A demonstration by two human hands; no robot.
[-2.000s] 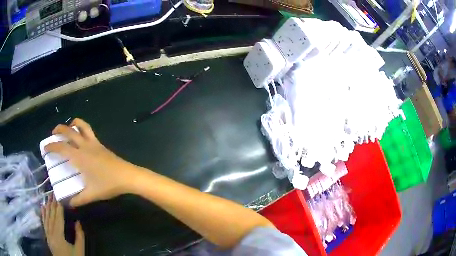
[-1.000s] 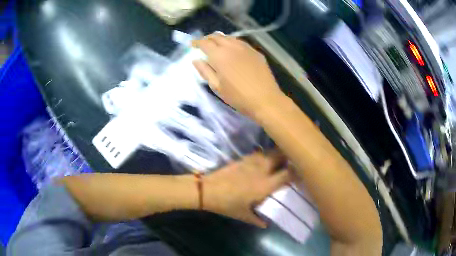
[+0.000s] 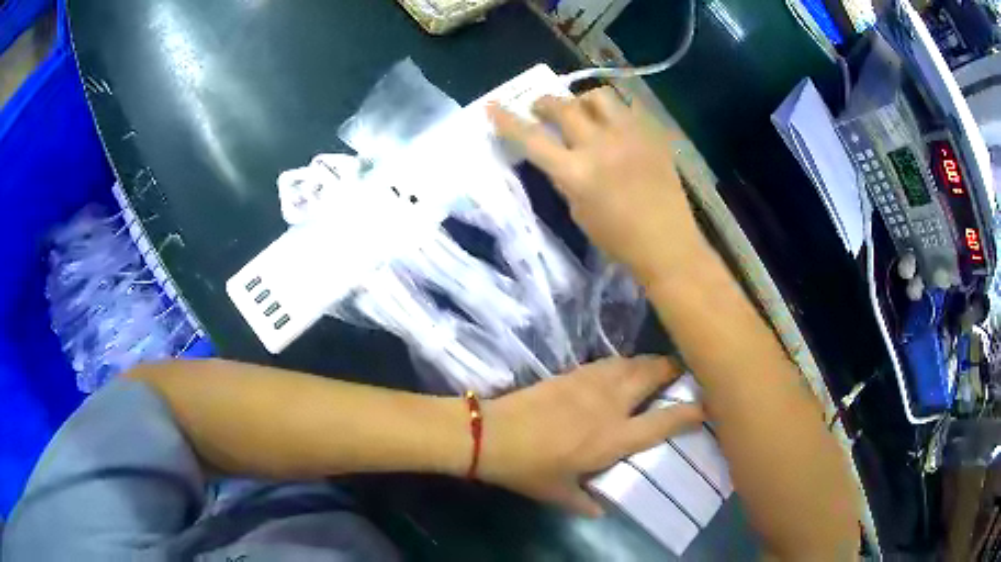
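Observation:
The white bench power strip (image 3: 313,269) lies diagonally on the dark mat, its four USB ports at the lower left end. Bagged white cords (image 3: 472,302) run from it to a stack of white outlet units (image 3: 659,494). My left hand (image 3: 565,434), with a red bracelet, spans the stack and grips it; it hides part of the units. My right hand (image 3: 615,176) is at the strip's upper right end, fingers apart and fingertips on or just above it; no held object shows. A white plug-like piece (image 3: 318,189) lies beside the strip. Glare hides the outlets and plugs.
A blue bin (image 3: 33,329) with bagged cords is below the bench edge at left. A yellowish pad (image 3: 445,11) is at the top. A power meter (image 3: 906,176) with red digits, white paper (image 3: 821,165) and a white cable are on the right.
The view has swung from the unit pile to the bench strip. The stack is now beside the strip under my left hand. My right hand has shifted right along the strip since the last frame.

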